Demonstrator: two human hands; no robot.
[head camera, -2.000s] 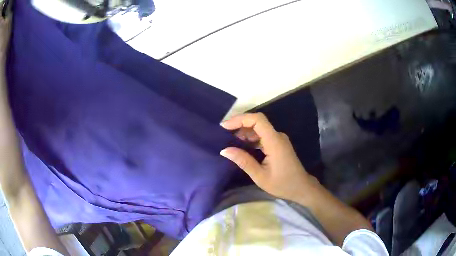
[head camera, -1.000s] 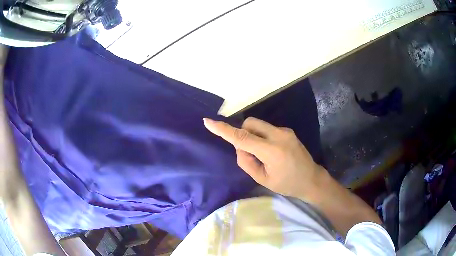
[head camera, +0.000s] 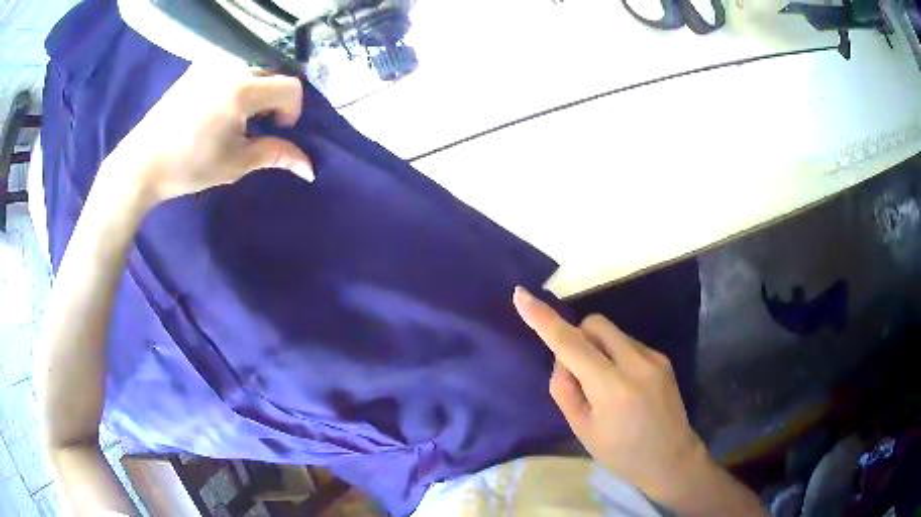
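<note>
The dark purple cloth (head camera: 333, 263) spreads from under the machine head over the table's front edge and down towards my lap. My left hand (head camera: 227, 131) lies on the cloth beside the machine head, fingers curled and thumb apart from them. My right hand (head camera: 621, 399) rests near the cloth's right corner, index finger extended along it and thumb apart. The sewing machine head (head camera: 222, 30) is cut off by the top edge. The dark knob and metal parts (head camera: 389, 45) beside it are blurred; the needle cannot be made out.
The cream table (head camera: 626, 172) has a curved dark seam line. Black scissor handles (head camera: 675, 12) and a black bracket (head camera: 833, 15) lie at the top. A dark worn surface (head camera: 747, 353) is below the table edge at right. Wooden chair parts (head camera: 162, 490) show at the bottom left.
The view has shifted left and up, bringing the scissor handles into sight. My left hand, cut off before, now shows on the cloth. My right hand keeps its pointing shape near the corner.
</note>
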